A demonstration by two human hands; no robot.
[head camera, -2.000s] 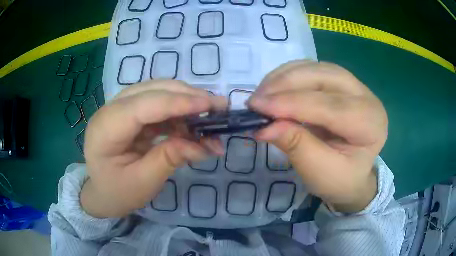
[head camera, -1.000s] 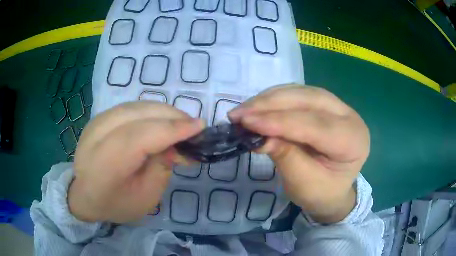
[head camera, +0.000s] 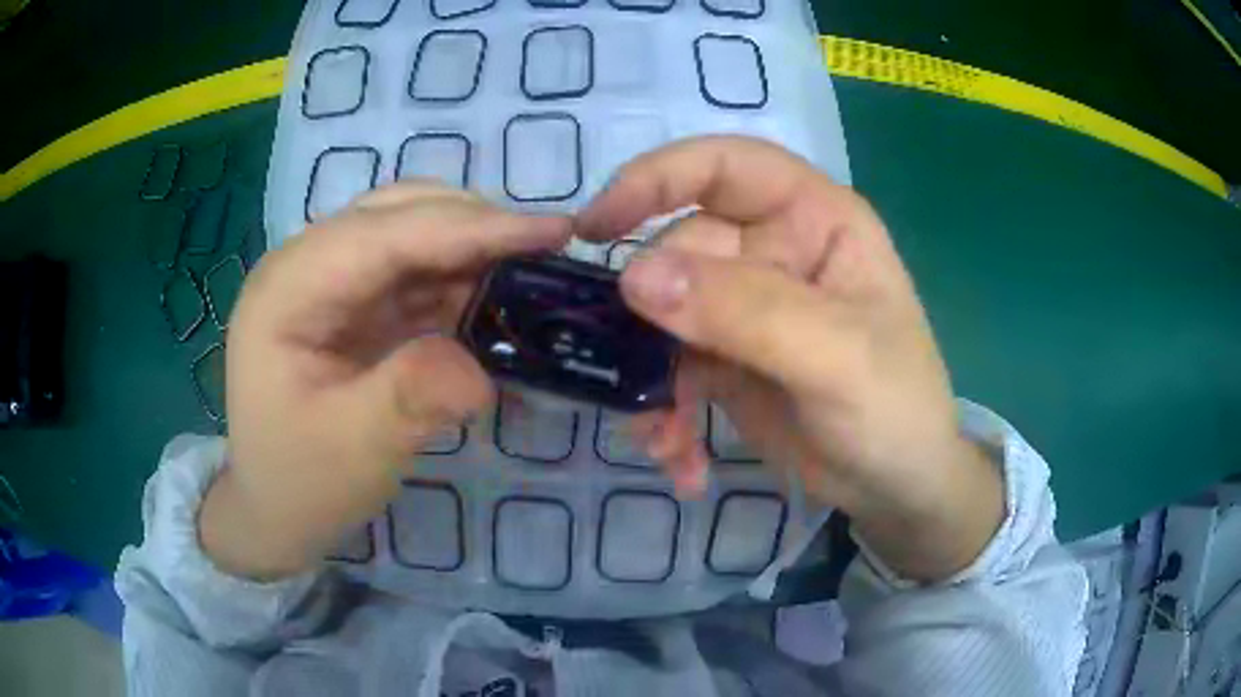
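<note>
A glossy black watch housing (head camera: 569, 338) is held above the white tray, its wide face with a small round centre part and pale spots turned towards me. My left hand (head camera: 361, 368) grips its left end. My right hand (head camera: 803, 341) holds its right end, the thumb on the upper right corner. The white blister tray (head camera: 640, 130) lies below, with rows of thin dark frame rings (head camera: 532, 541) in its pockets. My hands and the housing hide the middle of the tray.
Loose frame rings (head camera: 184, 302) lie on the green mat (head camera: 1062, 327) at left. Yellow tape (head camera: 980, 95) crosses behind the tray. A black block (head camera: 30, 341) stands at the far left edge, with a blue shape (head camera: 55, 583) at lower left. Grey metal parts (head camera: 1170, 599) show at lower right.
The housing has turned from nearly edge-on to showing its wide face. My right hand has shifted, its thumb now over the upper right corner and its fingers more spread. Both hands still hold the housing.
</note>
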